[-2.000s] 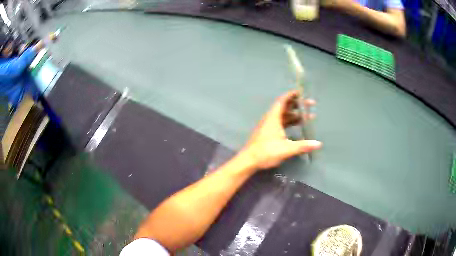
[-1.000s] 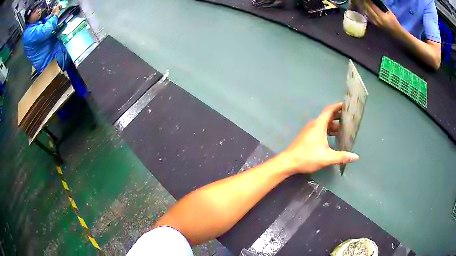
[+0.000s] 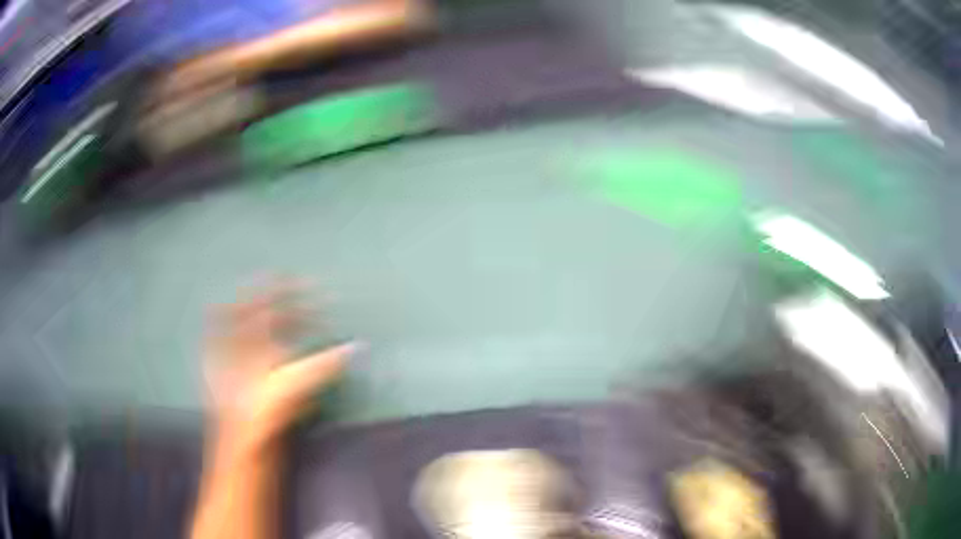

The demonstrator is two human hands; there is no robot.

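Observation:
The view is heavily blurred. My left hand [image 3: 258,358] is over the grey-green work surface [image 3: 474,263] at left, its thumb and fingers apart. No board shows in it. A green board [image 3: 669,187] lies on the surface at upper right. The round pale dross cup [image 3: 495,493] is at the bottom centre on the black strip. A yellow patch, likely the sponge [image 3: 722,500], is to its right. My right hand is not in view.
Green boards [image 3: 337,124] lie at the far edge, upper left. Beyond them are a pale tub [image 3: 198,114] and another person's forearm [image 3: 316,34]. Dark, indistinct objects fill the lower right. Bright white streaks cross the right side.
The view has swung to the right, so my left hand now shows further left. The thin board it held upright no longer shows in it. The cup and yellow patch have come into fuller view.

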